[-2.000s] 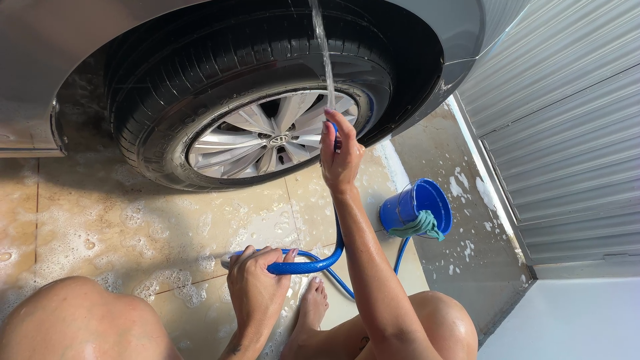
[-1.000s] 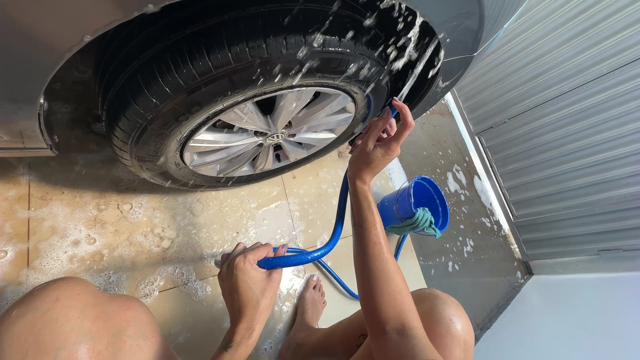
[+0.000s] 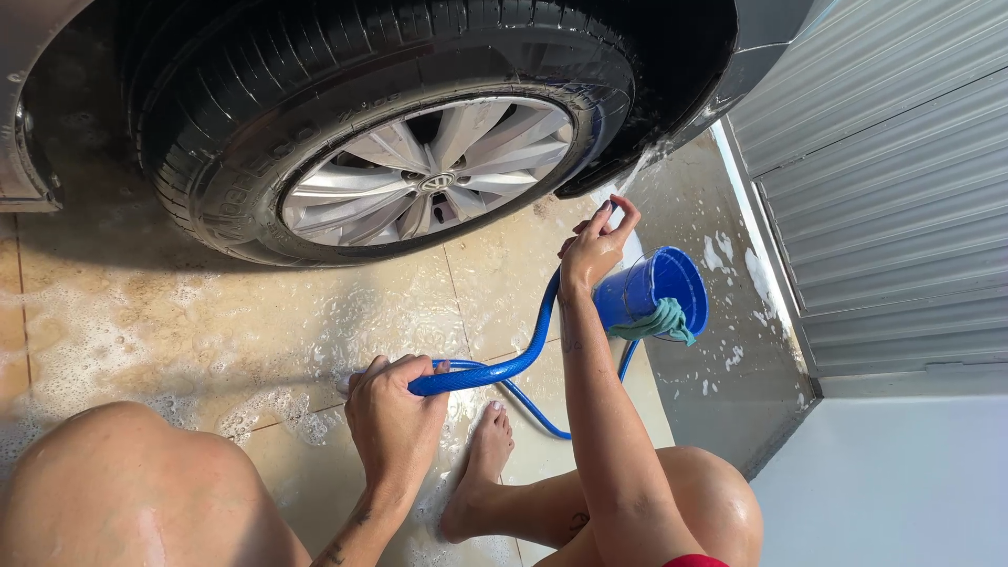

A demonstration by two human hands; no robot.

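My left hand point(image 3: 398, 417) is closed around a blue braided garden hose point(image 3: 504, 368), low in front of me. The hose bends up to my right hand point(image 3: 594, 248), which grips its end just below the car's bumper edge. Water sprays from that end up and to the right, against the lower rear edge of the wheel arch point(image 3: 669, 150). To the left of my right hand stands the car wheel, with a wet black tire point(image 3: 252, 177) and a silver alloy rim point(image 3: 433, 173). The hose's outlet is mostly hidden by my fingers.
A blue bucket point(image 3: 638, 287) with a teal cloth point(image 3: 657, 321) over its rim stands beside my right forearm. Soap suds and water cover parts of the tiled floor point(image 3: 197, 331). A ribbed metal gate point(image 3: 898, 189) runs along the right. My bare foot point(image 3: 487, 449) rests on the tiles.
My right hand has moved right and down with the hose end. The spray, earlier over the tire and the wheel arch, now hits the arch's lower edge. My left hand still holds the hose.
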